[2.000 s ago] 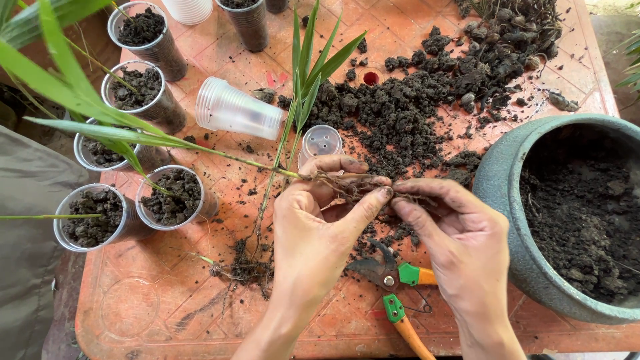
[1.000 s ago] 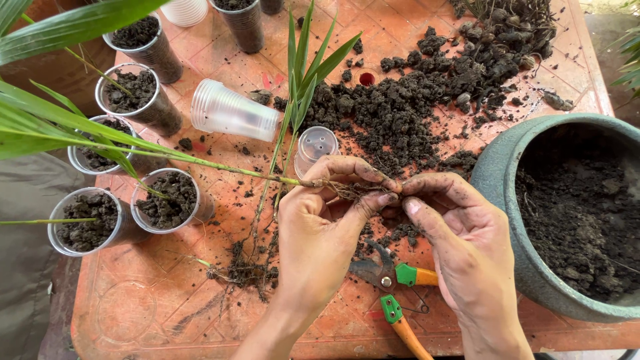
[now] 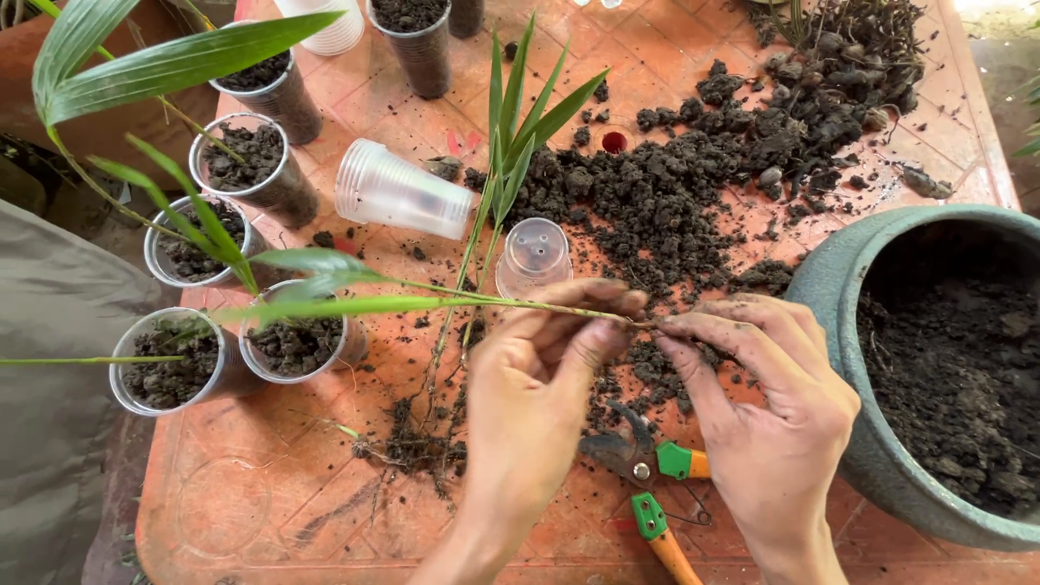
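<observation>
My left hand (image 3: pixel 540 370) pinches the lower stem of a palm seedling (image 3: pixel 520 304), whose leaves reach left over soil-filled plastic cups (image 3: pixel 294 345). Fingertips of my right hand (image 3: pixel 764 382) close on the thin root end of that seedling, just right of my left thumb. More palm seedlings (image 3: pixel 455 317) lie behind my left hand, their soiled roots (image 3: pixel 414 447) toward the near side. An upturned clear plastic cup (image 3: pixel 535 253) with holes in its base stands beyond my left hand. Pruning shears (image 3: pixel 650 471) with green and orange handles lie spread between my wrists.
A stack of clear cups (image 3: pixel 402 188) lies on its side on the orange plastic table (image 3: pixel 244 504). Loose dark soil (image 3: pixel 658 203) spreads across the middle, with a clump of roots and seeds (image 3: pixel 845 73) behind. A large green-blue pot (image 3: pixel 829 325) of soil stands at right.
The stem between my hands now ends in a thin root, where a tangle of roots showed before. The held seedling's leaves have shifted, and a shorter leaf pair now shows over the cups.
</observation>
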